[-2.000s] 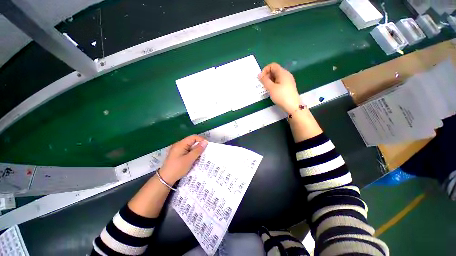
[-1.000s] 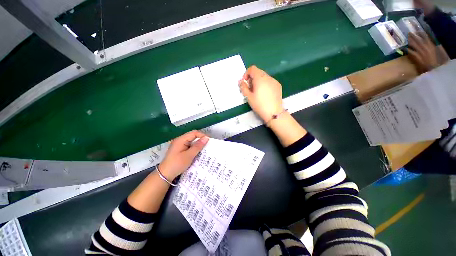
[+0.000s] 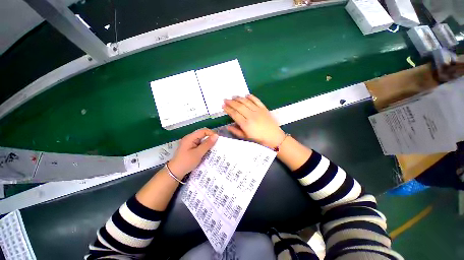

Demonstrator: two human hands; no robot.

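Note:
Two white product boxes lie side by side on the green belt, the left box (image 3: 179, 100) and the right box (image 3: 220, 84). My right hand (image 3: 253, 119) lies with spread fingers over the near right corner of the right box; its fingertips touch the top. My left hand (image 3: 192, 154) pinches the top corner of the label sheet (image 3: 224, 185) between thumb and fingers. The sheet shows rows of small black print and hangs over the black worktop. Whether a label is under my right fingers is hidden.
White boxes (image 3: 369, 16) lie on the belt at the upper right. Larger printed sheets (image 3: 407, 124) lie on brown cardboard (image 3: 402, 86) at right, with another person's blurred hand (image 3: 450, 71) near them. A grey post (image 3: 76, 31) crosses the upper left. A gridded sheet (image 3: 16, 237) lies far left.
The two boxes have shifted left in view. My right hand has moved left and down, its pinched fingers now spread flat on the right box. My left hand still holds the sheet.

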